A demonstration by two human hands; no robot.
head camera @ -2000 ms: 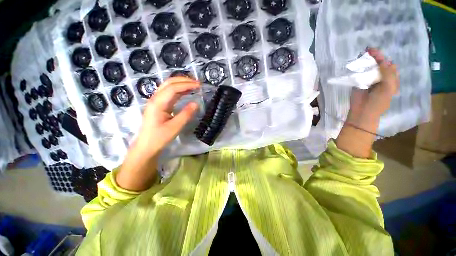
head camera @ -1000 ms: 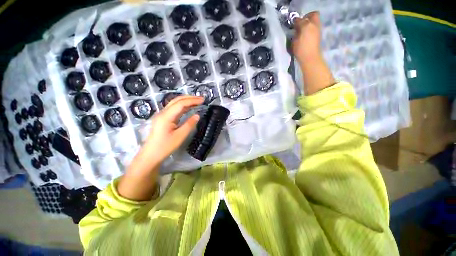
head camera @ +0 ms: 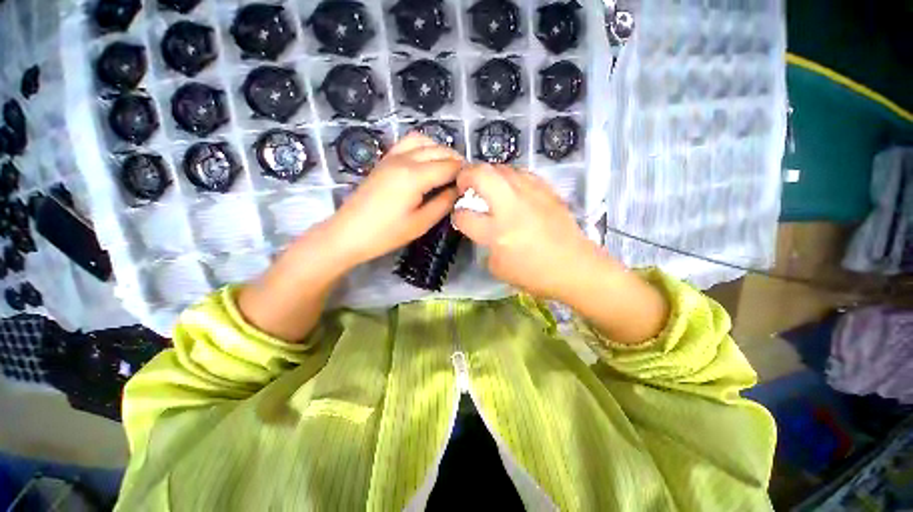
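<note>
My left hand (head camera: 405,195) and my right hand (head camera: 523,222) meet over the lower middle of the blister tray (head camera: 98,200), fingertips touching or nearly so. A small white cloth or paper (head camera: 471,202) is pinched in my right fingers. Whether my left fingers hold a part is hidden. A ribbed black stack of parts (head camera: 428,260) lies tilted on the tray just below my hands, its top end covered by them. Round black moulded parts (head camera: 272,93) fill the tray's upper rows, one per cell. The lowest filled row (head camera: 283,155) shows lighter, shinier centres.
A covered tray (head camera: 701,130) lies to the right, with a silver-capped item (head camera: 621,25) at its upper left. A flat black rectangle, perhaps a smartphone (head camera: 72,232), and small black parts (head camera: 14,215) are at left. A thin dark cord (head camera: 681,250) runs right. A cardboard box (head camera: 771,262) is lower right.
My right hand went from over the covered tray to the silver-capped items, then back to my left hand. My left hand moved slightly right and its fingers closed in. The view also shifted.
</note>
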